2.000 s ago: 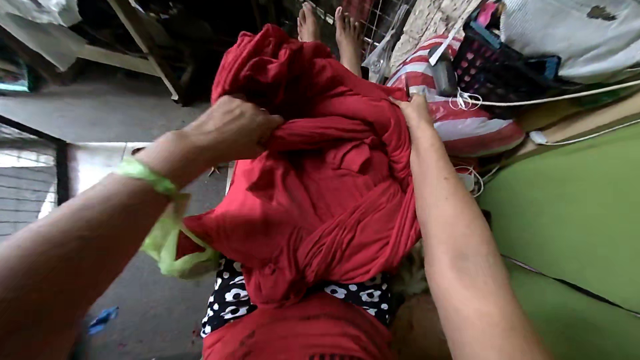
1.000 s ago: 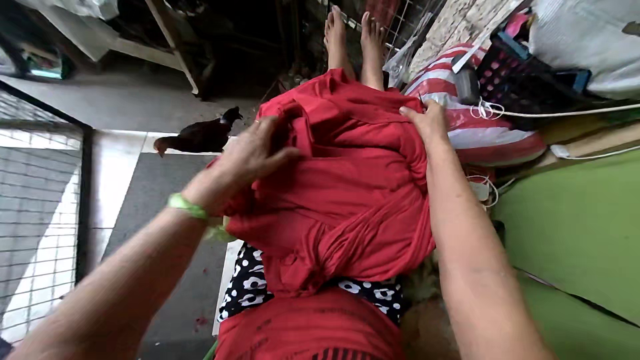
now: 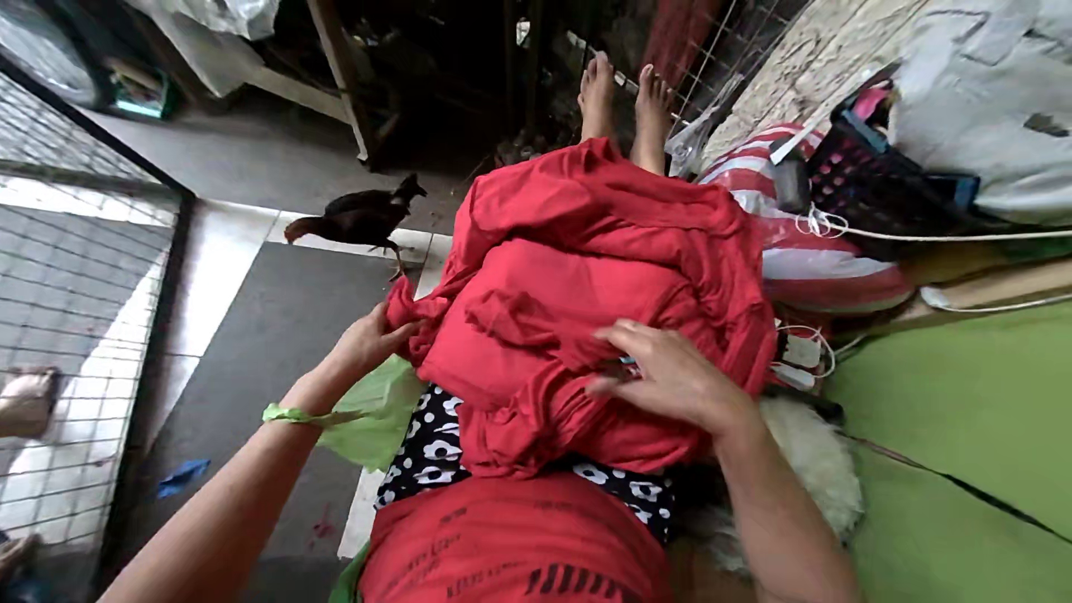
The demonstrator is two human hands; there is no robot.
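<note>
A large red cloth garment (image 3: 578, 276) lies bunched and wrinkled over my lap and legs. At its left edge, my left hand (image 3: 373, 339) grips a gathered fold of it between thumb and fingers. My right hand (image 3: 662, 368) rests over the lower right part of the cloth, fingers spread and nothing plainly pinched. A green plastic bag (image 3: 368, 419) hangs from a band around my left wrist. Under the cloth, black fabric with white flowers (image 3: 440, 450) shows on my lap.
A dark chicken (image 3: 360, 219) stands on the tiled floor beside a wire mesh panel (image 3: 75, 318). To the right are a red and white striped sack (image 3: 829, 268), a dark plastic basket (image 3: 863, 180), cables and a green surface (image 3: 963, 419). White fur (image 3: 808, 469) shows near my right forearm.
My right hand has left the cloth's upper right edge and come down toward me. My left hand has moved down to the cloth's left edge. The cloth lies more spread out.
</note>
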